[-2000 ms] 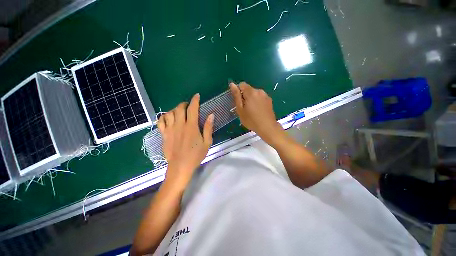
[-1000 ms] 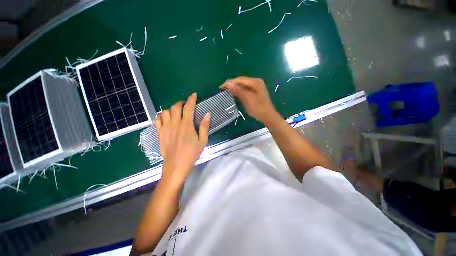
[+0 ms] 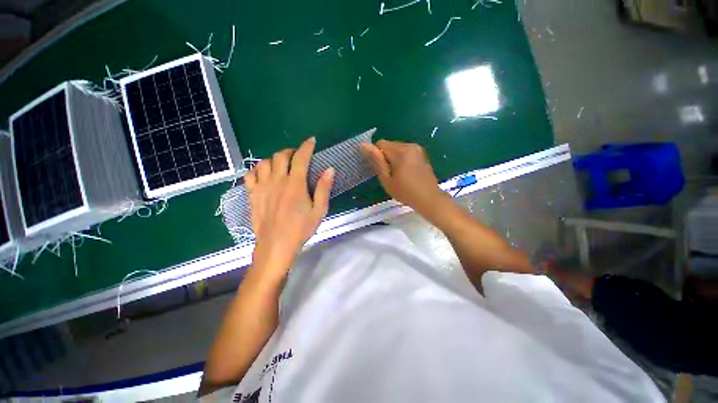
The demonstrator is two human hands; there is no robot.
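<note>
A panel stack (image 3: 341, 167) with grey-white striped side facing up lies on the green belt near its front rail. My left hand (image 3: 285, 193) rests spread over the stack's left part, thumb apart from the fingers. My right hand (image 3: 403, 167) is at the stack's right end, fingers curled and thumb against the end; whether it holds a scrap there I cannot tell. White trim scraps (image 3: 238, 230) stick out at the stack's left end. The stack's middle is partly hidden by my left hand.
Waiting stacks (image 3: 169, 126) with dark tops stand to the left, another (image 3: 49, 161) further left, with white strings at their edges. Loose scraps lie on the green belt (image 3: 315, 86). The metal rail (image 3: 181, 273) runs along the front. A blue stool (image 3: 627, 175) stands right; a person's dark sleeve or leg shows lower right.
My right hand lifted off the stack's right end a second ago and is now back against it. White strings seen at that end are no longer visible. My left hand has stayed on the stack.
</note>
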